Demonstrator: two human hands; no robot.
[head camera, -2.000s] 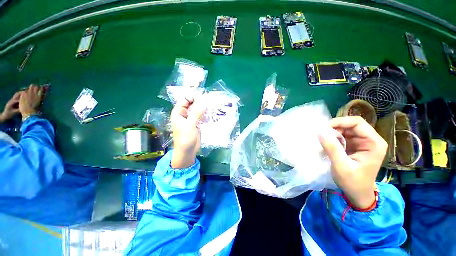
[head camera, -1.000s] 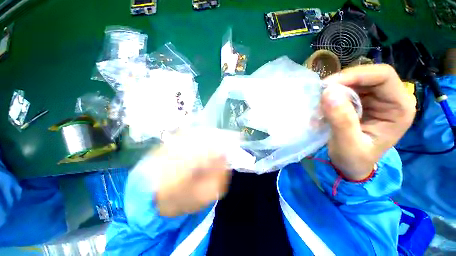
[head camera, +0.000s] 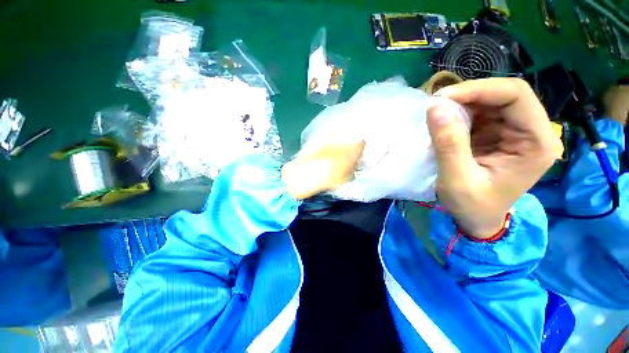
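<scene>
A large milky poly bag (head camera: 386, 141) is held up in front of my chest, crumpled. My right hand (head camera: 486, 148) pinches its upper right edge between thumb and fingers. My left hand (head camera: 323, 169) is at the bag's left side; its fingertips are hidden in or behind the plastic, so its grip cannot be told. A pile of small clear zip-lock bags (head camera: 207, 120) lies on the green mat to the left, with small dark bits showing. A small bag with gold-brown bits (head camera: 324, 76) lies just beyond the large bag.
A solder wire spool (head camera: 91, 171) and a thin pointed tool (head camera: 31, 142) lie left. A circuit board (head camera: 410, 32), round fan grille (head camera: 472, 56) and brown pot (head camera: 445, 81) stand beyond my right hand. Another person's blue sleeve (head camera: 586, 165) is at right.
My left hand has moved from the small-bag pile to the large bag. The bag is now more bunched and its opening no longer shows. The view has shifted right.
</scene>
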